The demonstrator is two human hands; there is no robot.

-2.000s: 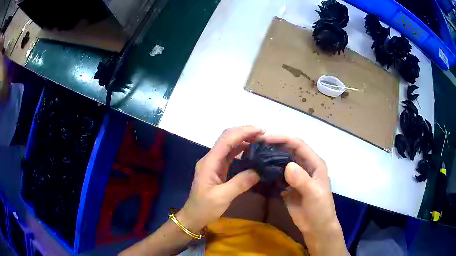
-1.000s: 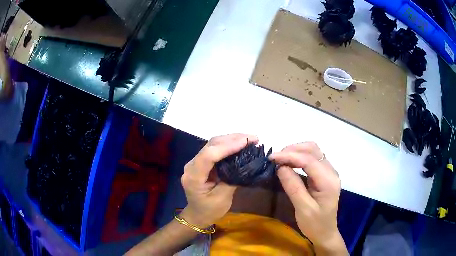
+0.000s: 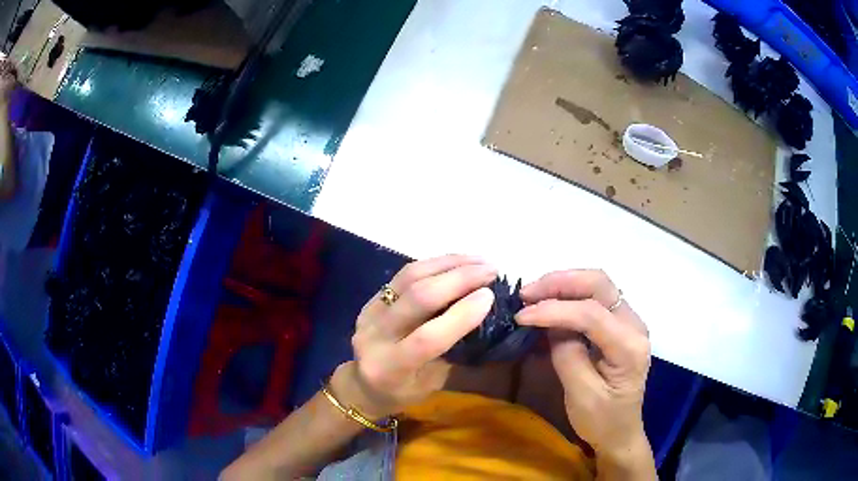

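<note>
A black layered flower head [image 3: 499, 329] is held between my two hands, in front of the white board's near edge. My left hand [image 3: 419, 329] is closed around its left side, with the fingers over the top. My right hand [image 3: 593, 343] grips its right side with thumb and fingers at the petals. The flower's underside is partly hidden by my hands. A white oval glue cup [image 3: 647, 146] with a thin pale stick resting in it stands on the stained brown cardboard [image 3: 564, 150].
Black flower heads [image 3: 649, 47] stand at the board's far edge, with more at the upper right. Loose petal pieces [image 3: 800, 235] lie at the right. A blue crate [image 3: 174, 329] of black pieces and a red stool [image 3: 249, 348] are at the left. A person's arm shows at the far left.
My left fingers have moved over the top of the flower head, and my right fingers have moved in against its petals. The board and cup have shifted slightly up and right in view.
</note>
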